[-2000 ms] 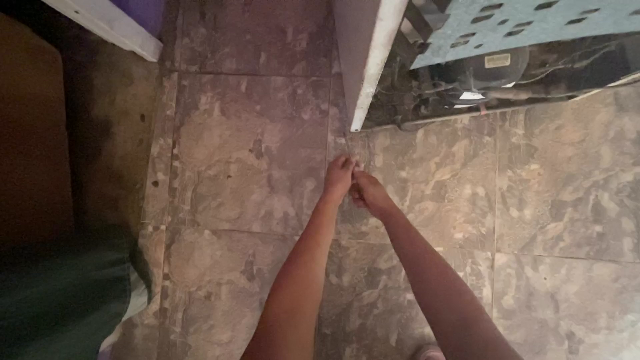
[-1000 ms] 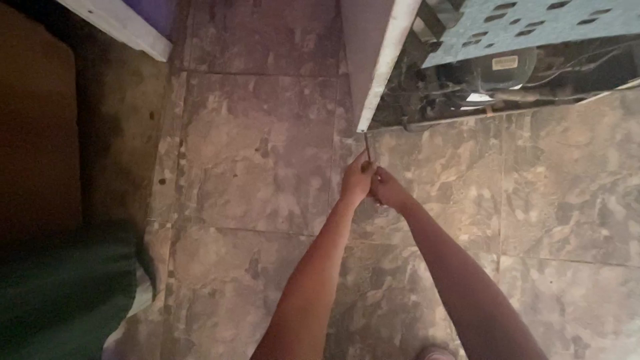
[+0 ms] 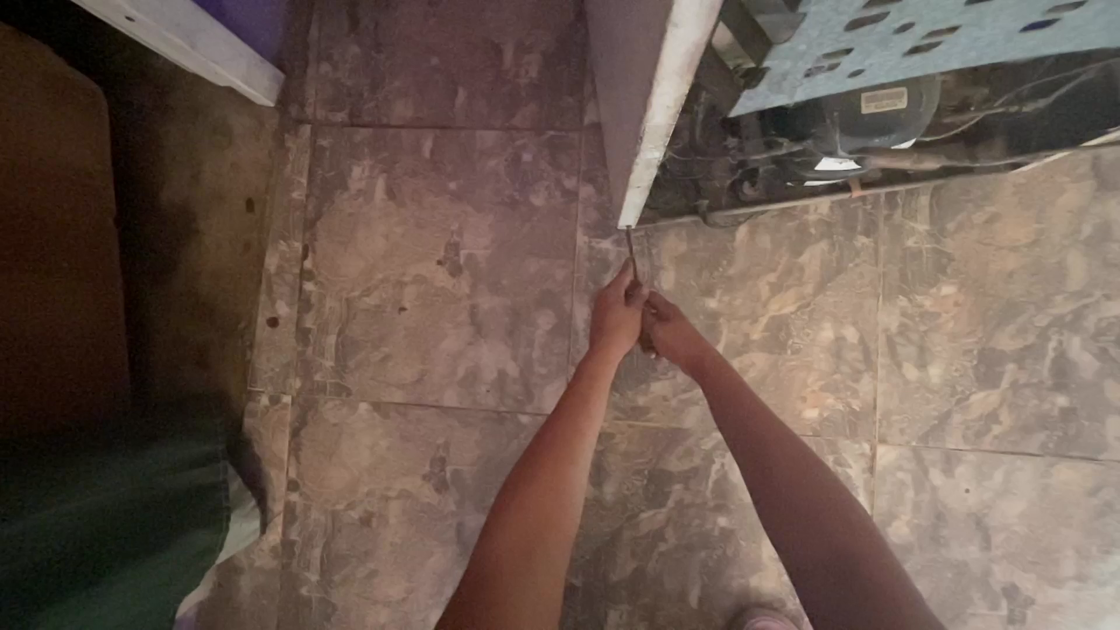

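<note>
A thin dark rod, perhaps a screwdriver shaft, runs from my hands up to the lower corner of a white appliance panel. My left hand is closed around its lower part, with one finger stretched along it. My right hand touches the left one and grips the same tool's lower end, mostly hidden by the fingers. Right of the panel, the appliance's open base shows a black compressor with a label, and thin tubes and wires under a perforated light-blue metal sheet.
Marbled floor tiles lie beneath my arms. At the left are a brown board-like surface, dark green cloth and a white edge of furniture. Part of a foot shows at the bottom.
Two seconds ago my hands were close under the panel corner with no rod visible; now they are lower, and the thin rod shows between them and the corner.
</note>
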